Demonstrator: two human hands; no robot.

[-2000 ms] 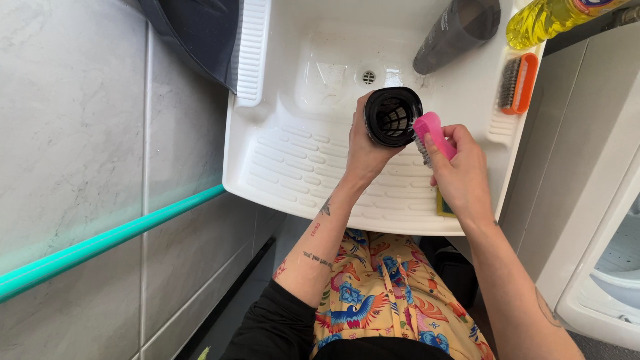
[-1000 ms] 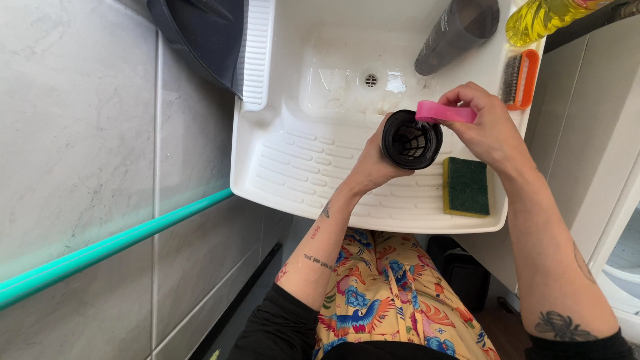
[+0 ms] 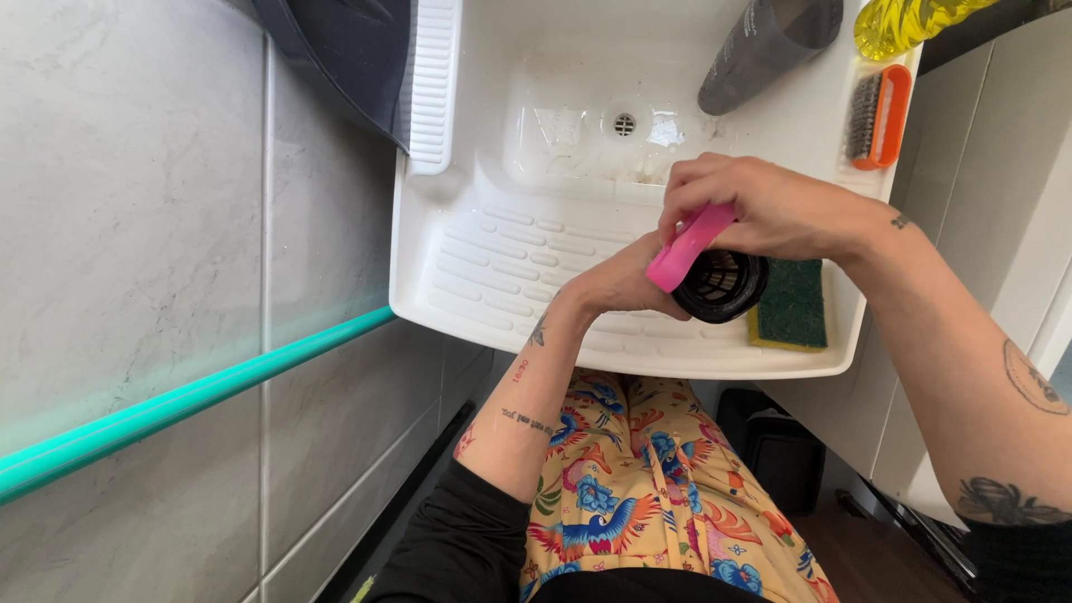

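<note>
Over the ribbed front of a white plastic sink [image 3: 624, 356], my left hand [image 3: 628, 280] grips a black cylindrical part with a slotted cage inside [image 3: 722, 285], its open end facing up. Above it, my right hand [image 3: 745, 201] pinches a pink-handled brush [image 3: 691, 247] that lies across the part's upper left rim; its bristles are hidden. A green and yellow scouring sponge [image 3: 790, 306] lies on the sink just right of the black part. Farther back, a dark translucent container [image 3: 766, 54] leans in the basin.
An orange scrubbing brush [image 3: 879, 117] and a bottle of yellow liquid [image 3: 909, 21] are on the sink's right edge. The drain [image 3: 625, 125] lies in the basin. A dark plastic item [image 3: 352, 59] stands at the left, above a turquoise pole [image 3: 201, 389] along the tiled wall.
The pink brush has turned from nearly level to slanting down left across the black part. My right hand has moved left over it. The sponge, mostly hidden two seconds ago, now shows more.
</note>
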